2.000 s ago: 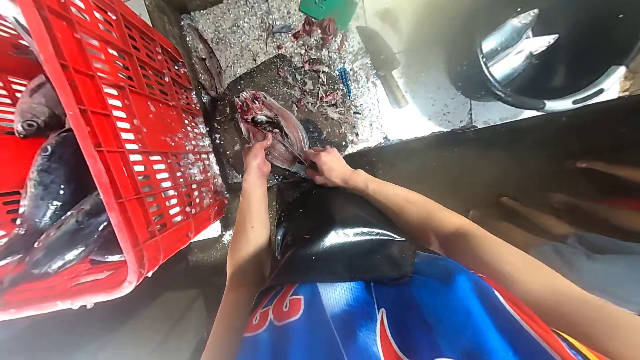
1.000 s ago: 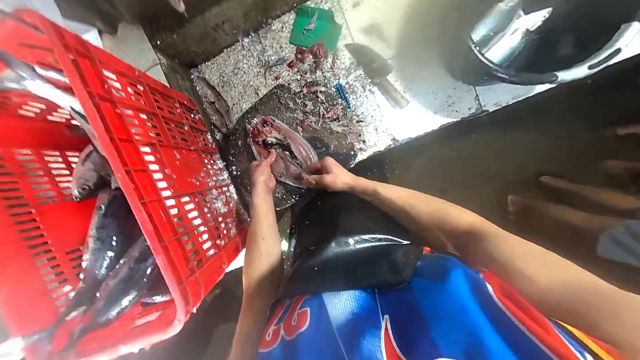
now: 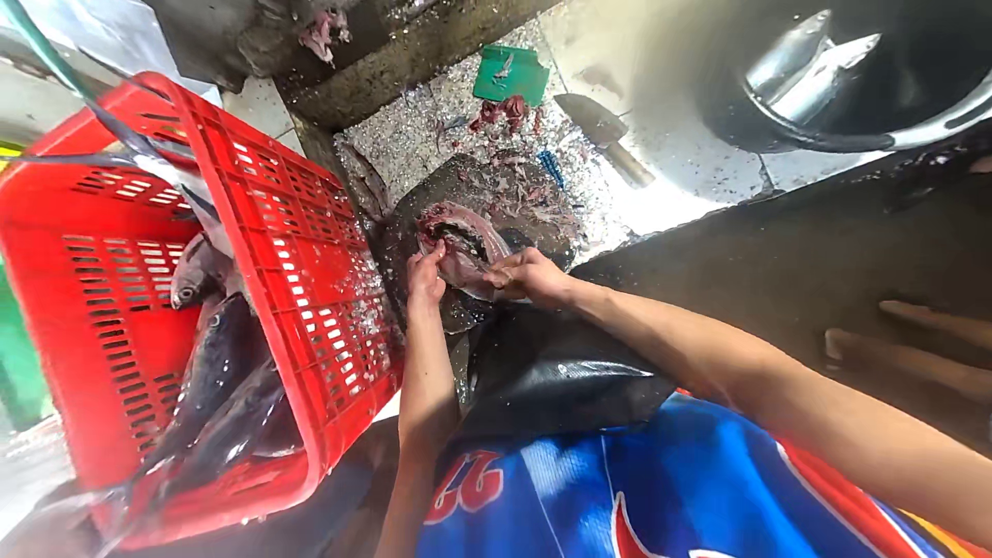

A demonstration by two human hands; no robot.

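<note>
A fish, cut open along its belly (image 3: pixel 469 232), lies spread on a dark, wet chopping block (image 3: pixel 411 190). My left hand (image 3: pixel 428 271) grips the fish's near left edge, thumb on the opened flesh. At its right end my right hand (image 3: pixel 531 277) pinches the fish between thumb and fingers. What is under the fish and behind my fingers is hidden. Scraps of flesh (image 3: pixel 527 194) and scales cover the far part of the block. A cleaver (image 3: pixel 604 136) rests on the tiled surface beyond, and a blue brush or comb-like tool (image 3: pixel 551 168) lies near the block's edge.
At left stands a red plastic crate (image 3: pixel 298 263) holding several whole fish (image 3: pixel 221 349). A green plastic piece (image 3: pixel 511 75) lies beyond the block beside red offal (image 3: pixel 508 114). A dark basin (image 3: pixel 821 139) with silvery fish is at upper right. Another person's bare feet (image 3: pixel 907 353) show at right.
Both hands keep hold of the opened fish throughout. The view has shifted, bringing more of the crate into sight. Nothing else has plainly changed.
</note>
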